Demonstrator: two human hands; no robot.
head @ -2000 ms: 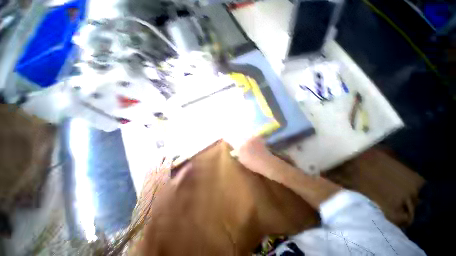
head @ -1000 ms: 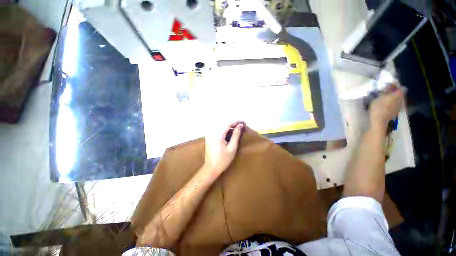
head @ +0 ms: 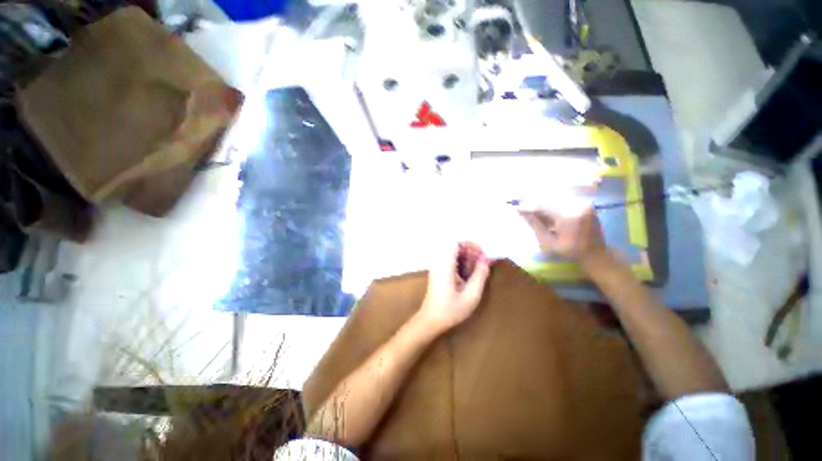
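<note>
The tan-brown bag body [head: 505, 360] lies in front of me, its top edge against the bright white work area. My left hand [head: 455, 293] rests at this edge with curled fingers and thumb close together; whether they pinch the leather is unclear. My right hand [head: 568, 232] is above the yellow-edged clamp frame [head: 638, 216], closed on a small thin tool. Its dark tip shows left of the fingers; glare hides its shape. A thin dark line runs right from this hand to the crumpled white tissue [head: 744, 216].
The white sewing machine head [head: 419, 76] with a red mark stands behind the clamp. A shiny metal plate [head: 293, 207] is left. A brown bag [head: 126, 117] lies far left. Pliers [head: 789, 315] and a dark screen [head: 780, 112] are at right. Blue plastic shows at the top.
My right hand has come from the tissue at the right to above the clamp frame, with the thin tool. My left hand remains at the bag edge. The view has shifted.
</note>
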